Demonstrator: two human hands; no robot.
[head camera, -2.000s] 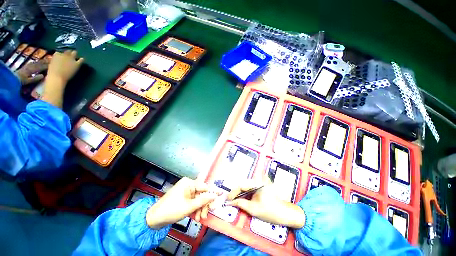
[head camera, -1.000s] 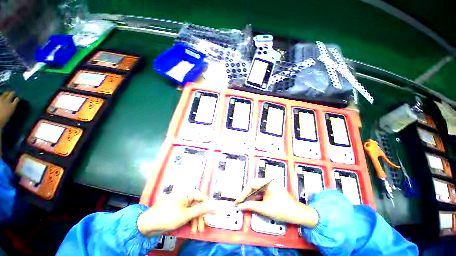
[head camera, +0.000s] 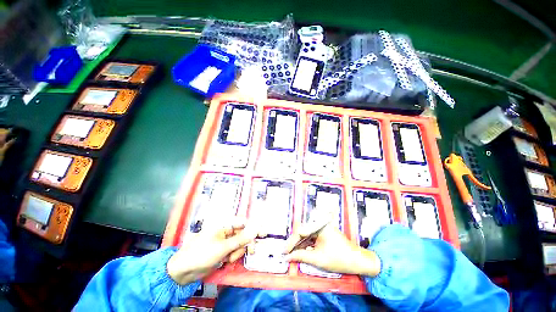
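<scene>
A red-pink tray (head camera: 259, 137) holds white front housings in two rows, each with a pale window in a black border. My right hand (head camera: 326, 248) holds thin dark tweezers (head camera: 310, 237) over the lower end of the second front-row housing (head camera: 267, 263). My left hand (head camera: 213, 250) is over the lower end of the leftmost front-row housing (head camera: 213, 198), its thumb and fingertips close together. A small pale bit may be at its fingertips; glare hides whether it holds anything.
Behind the tray are a blue bin (head camera: 204, 70), bagged black discs (head camera: 274, 64), a loose white unit (head camera: 308, 70) and perforated strips (head camera: 399, 67). Orange housings (head camera: 79, 131) stand in a black tray at left, more at right (head camera: 539, 183). An orange-handled air gun (head camera: 461, 177) lies at right.
The view has swung right, so the bench has shifted left in the picture. Both hands have moved from the leftmost front-row housing toward the second one. The tweezers stay in my right hand.
</scene>
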